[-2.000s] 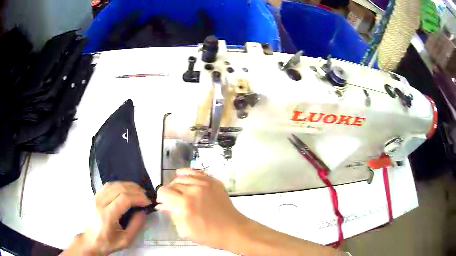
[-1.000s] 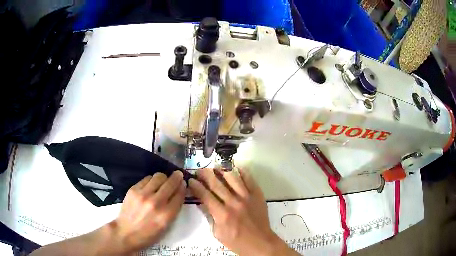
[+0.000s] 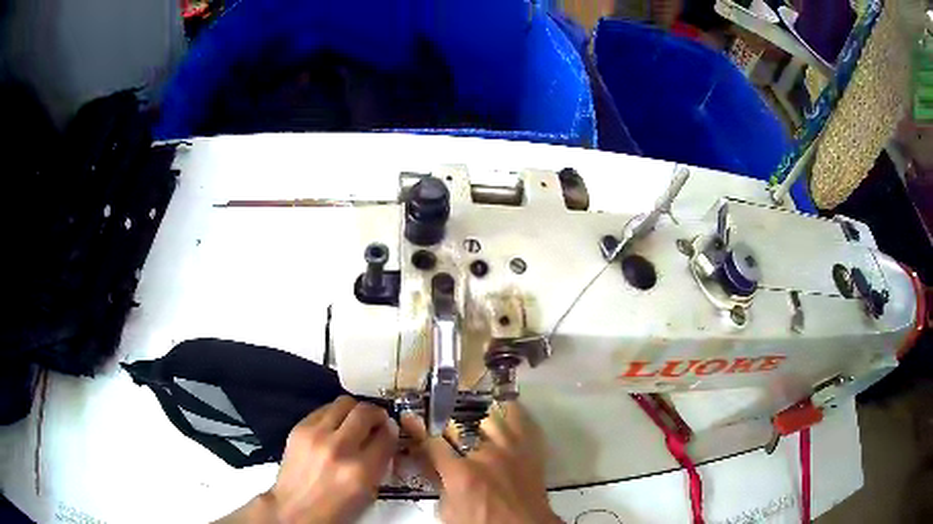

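A black fabric piece (image 3: 276, 394) lies curved on the white table, left of the needle area, with pale grey parts showing at its lower left. Its right end runs under the head's left end of the white sewing machine (image 3: 573, 307). My left hand (image 3: 341, 461) presses and holds the fabric's edge, fingertips close to the presser foot area. My right hand (image 3: 489, 473) is just right of it, its fingers partly hidden behind the thread guard (image 3: 443, 374) and knobs. The needle and what the right fingertips touch are hard to see.
A black heap of pieces (image 3: 77, 235) is at the left. Blue bins (image 3: 552, 77) stand behind the table, one holding dark material. Dark snips (image 3: 663, 415) with red ribbon (image 3: 687, 466) lie at the machine's right. A woven tan object (image 3: 864, 123) is at the upper right.
From two seconds ago to one second ago, the fabric was turned and brought to the needle area with both hands. Since then the view has shifted; the hands and fabric remain close to the needle.
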